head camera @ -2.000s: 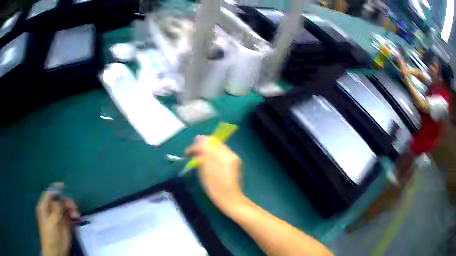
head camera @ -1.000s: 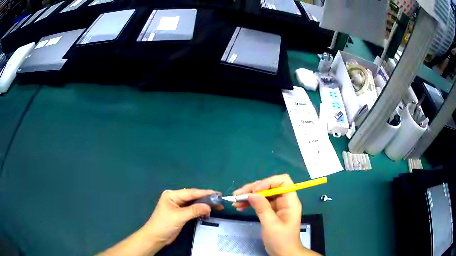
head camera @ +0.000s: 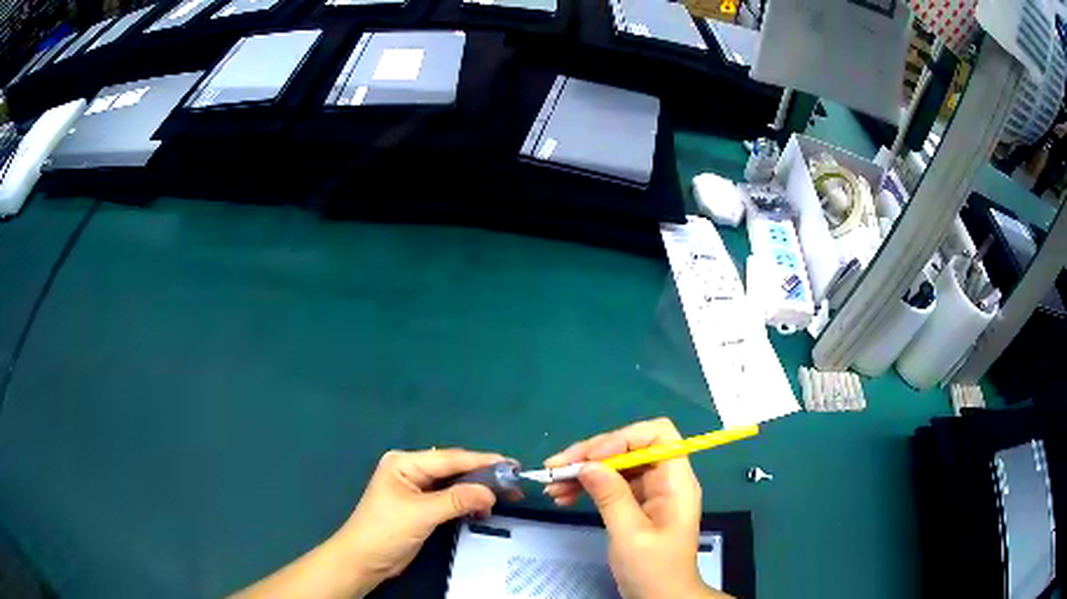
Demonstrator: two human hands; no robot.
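Observation:
My left hand [head camera: 410, 509] pinches a small dark grey tube [head camera: 497, 474], its end pointing right. My right hand [head camera: 644, 497] holds a yellow-handled craft knife [head camera: 690, 446] like a pencil, its metal tip at the tube's end; whether they touch is hard to tell. Below both hands a silver-grey mini laptop [head camera: 544, 564] lies bottom up, with its vent pattern and dark feet showing, on a black foam pad [head camera: 737, 550]. The picture's lower edge cuts off the laptop, and my right hand covers part of it.
A tiny pale piece [head camera: 759, 475] lies on the green mat [head camera: 293, 339] at the right. A paper sheet [head camera: 728, 328], parts tray [head camera: 807, 222], white tool holder [head camera: 945, 328] and post [head camera: 924, 211] stand beyond. Closed laptops [head camera: 597, 126] lie on black foam along the back.
Since two seconds ago the view has turned left, and the knife has come to the tube's end. Over the last second, hands and tools have barely moved.

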